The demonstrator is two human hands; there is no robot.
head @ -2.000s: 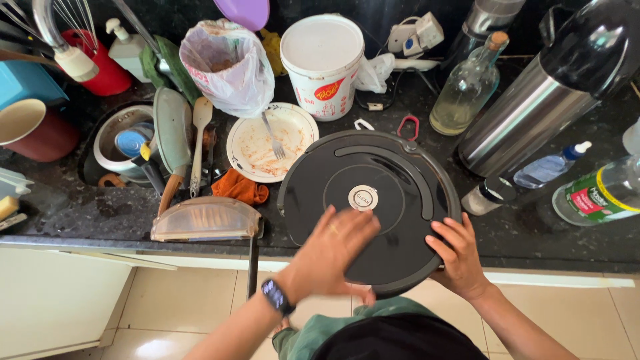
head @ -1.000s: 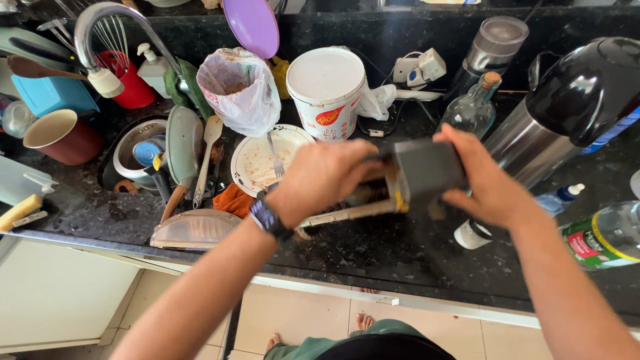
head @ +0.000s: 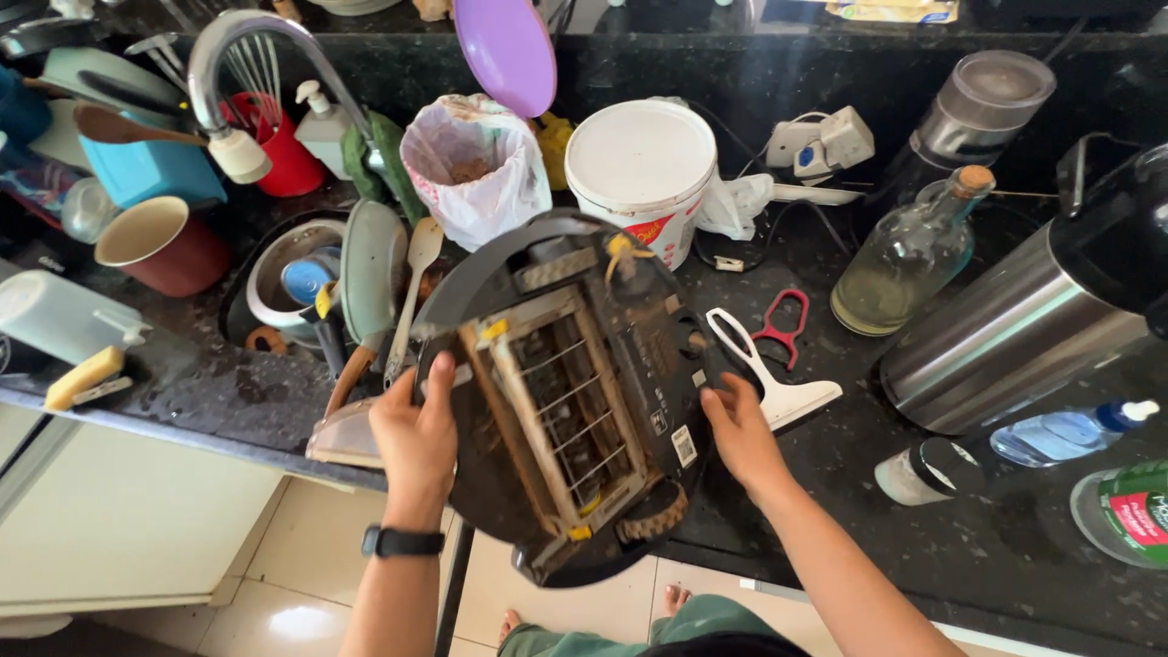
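Observation:
A round black robot vacuum (head: 639, 365) is held tilted over the counter with its underside toward me. Its brush bay, with a wire guard (head: 570, 411) and yellow tabs, shows brown dirt, and both treaded wheels are visible. My left hand (head: 415, 433) grips the left rim, thumb on the underside. On the opposite edge, my right hand (head: 741, 433) has its fingers at the rim. Behind my left hand lies a translucent dustbin-like part (head: 342, 433). A white squeegee (head: 776, 379) and a red-handled peeler-like tool (head: 785, 328) rest to the right of the vacuum.
Behind the vacuum stand a white lidded bucket (head: 641, 160) and a bag-lined bin (head: 474, 173). At right are a corked glass bottle (head: 899, 255), a steel thermos (head: 1022, 328), a small jar (head: 926, 472) and plastic bottles. The sink at left holds a pot (head: 274, 274) and pans under a faucet (head: 274, 36).
Two seconds ago the vacuum's top faced me, with my left hand over it. Now its underside faces me and both hands are at its sides.

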